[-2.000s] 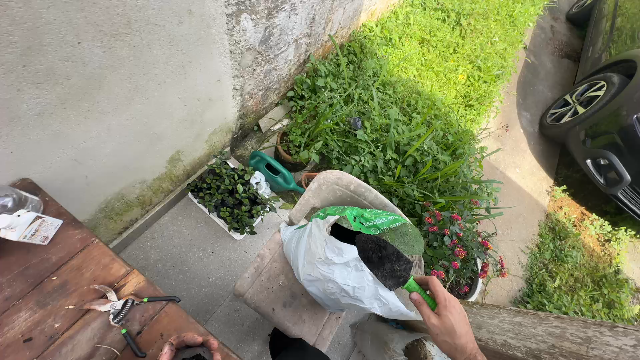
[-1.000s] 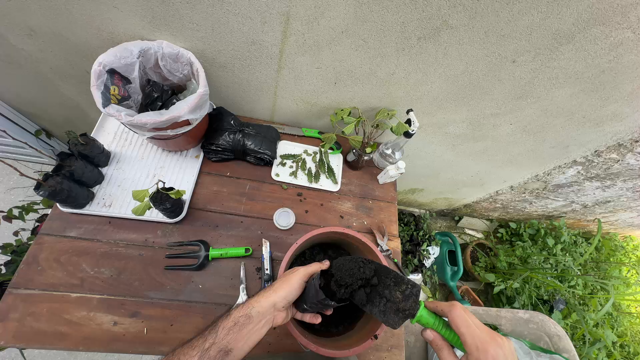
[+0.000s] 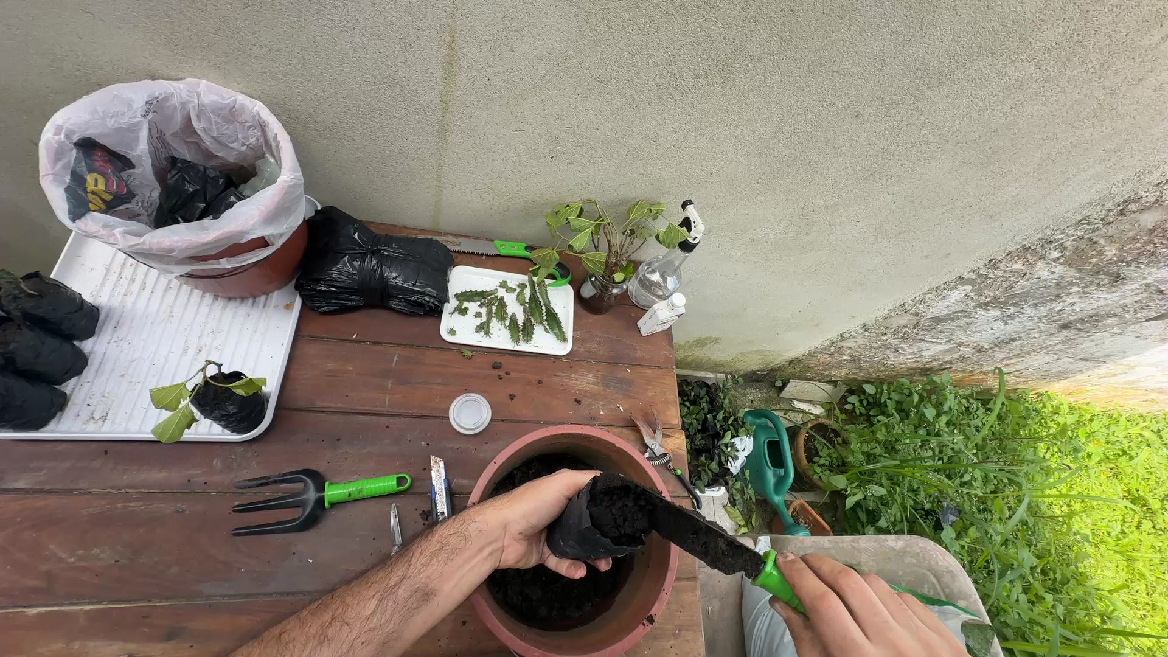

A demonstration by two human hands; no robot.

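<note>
Over the wide terracotta-coloured pot [image 3: 663, 584], my left hand [image 3: 534, 520] holds a black plastic seedling bag [image 3: 579, 527] tilted, its mouth toward the right. Dark soil [image 3: 622, 507] fills the bag's opening. My right hand [image 3: 853, 602] grips the green handle of a garden trowel [image 3: 703, 537], whose soil-coated blade reaches the mouth of the bag. More dark soil lies in the pot beneath my left hand.
Left of the pot lie a hand fork [image 3: 310, 500], a utility knife [image 3: 441, 488] and a round lid [image 3: 470, 413]. Pruning shears [image 3: 659, 454] rest beside its rim. Behind stand a small tray of cuttings [image 3: 461, 330], a spray bottle [image 3: 659, 278] and a bag-lined bucket [image 3: 246, 265].
The view has swung from the soil sack to the table. Since one second ago, the trowel's blade has tipped onto its side at the bag, and soil now shows in the bag's mouth.
</note>
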